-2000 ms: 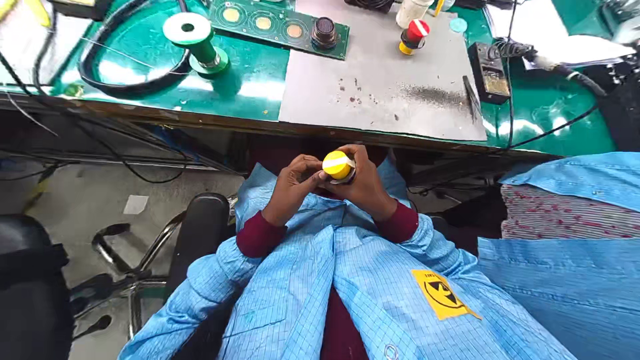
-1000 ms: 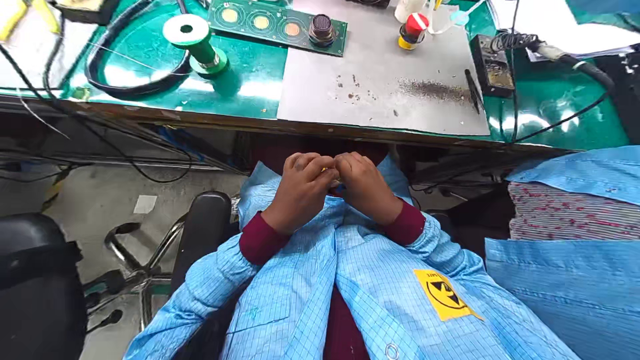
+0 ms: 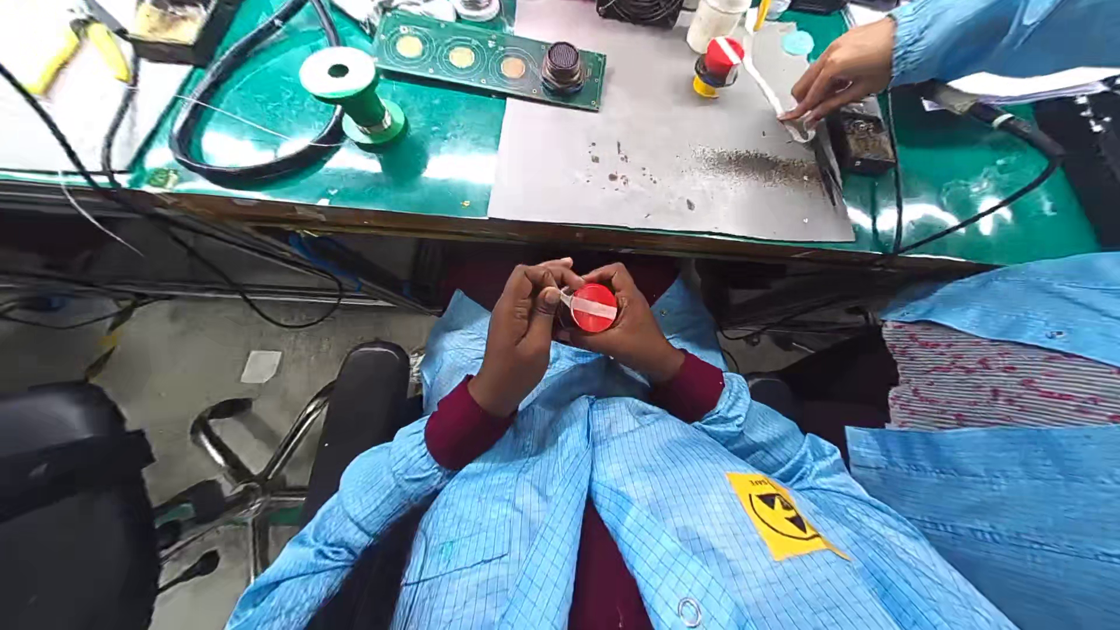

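In the head view a small round object with a red end [image 3: 594, 308] is held above my lap, a whitish strip across its red face. My right hand [image 3: 626, 319] wraps around its side. My left hand [image 3: 525, 311] pinches the strip's loose end between thumb and fingers, at the object's left edge. Another red-topped piece with a yellow base [image 3: 719, 66] stands on the grey mat [image 3: 560, 175]. A green circuit board [image 3: 490, 61] with round pads lies behind, a dark round component [image 3: 563, 68] on it.
A co-worker's hand [image 3: 840, 74] holds a white strip or tool over the mat's right side, near dark crumbs [image 3: 752, 164]. A green spool [image 3: 354, 96], a looped black cable [image 3: 188, 131], tweezers [image 3: 827, 171] and yellow-handled pliers [image 3: 79, 52] lie on the bench. A chair [image 3: 70, 507] stands left.
The object in my hands showed a yellow end two seconds ago and was hidden by my fingers one second ago; a red end faces up now. A co-worker's arm has come in at the upper right.
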